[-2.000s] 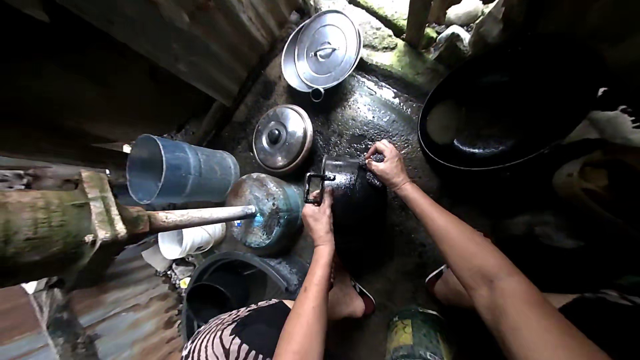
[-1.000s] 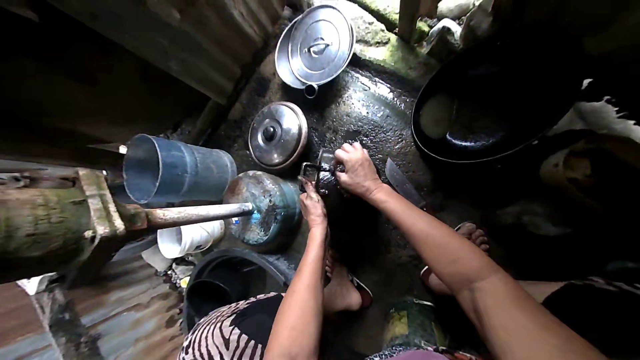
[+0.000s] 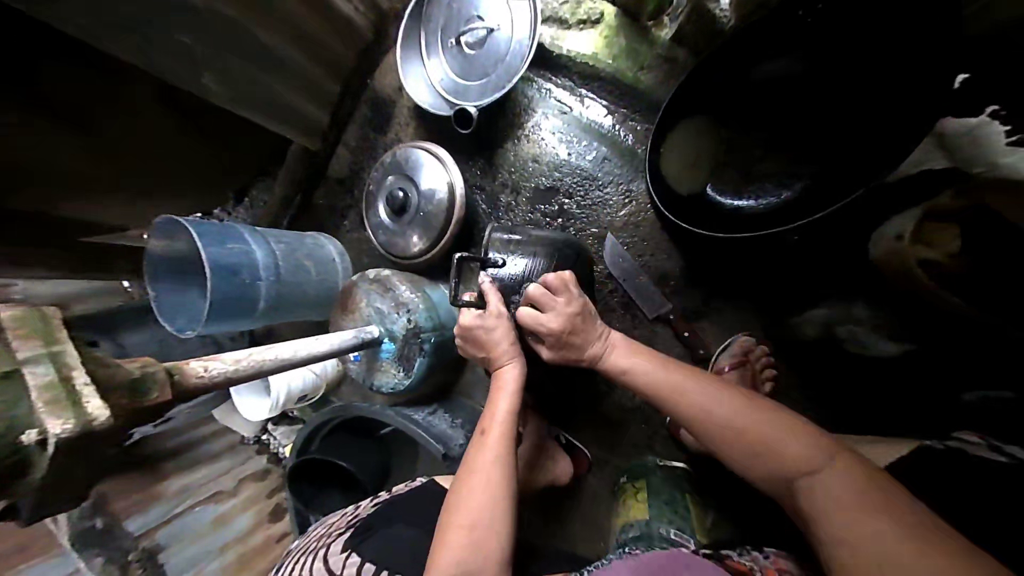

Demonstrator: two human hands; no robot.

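Note:
A blackened metal pot (image 3: 544, 252) lies between my feet, low on the wet floor. My left hand (image 3: 490, 326) grips its black loop handle (image 3: 454, 280), with the thumb on the handle. My right hand (image 3: 562, 318) is closed in a fist against the pot's side, right beside my left; whether something small is inside the fingers is hidden. To the right of the pot a knife with a wooden handle (image 3: 638, 276) rests on the floor. A round metal lid with a black knob (image 3: 416, 220) lies just beyond the pot, to the left.
A lidded aluminium pot (image 3: 480, 68) stands at the top. On the right is a large black pan (image 3: 752, 212). To the left are a blue plastic container (image 3: 264, 276), a stained blue-green round vessel (image 3: 400, 336), a pipe (image 3: 272, 360), a white bucket (image 3: 300, 388) and a black tub (image 3: 432, 428).
My right hand has moved from the pot's far right edge to its side close by my left hand. The knife, not visible two seconds ago, now shows on the floor.

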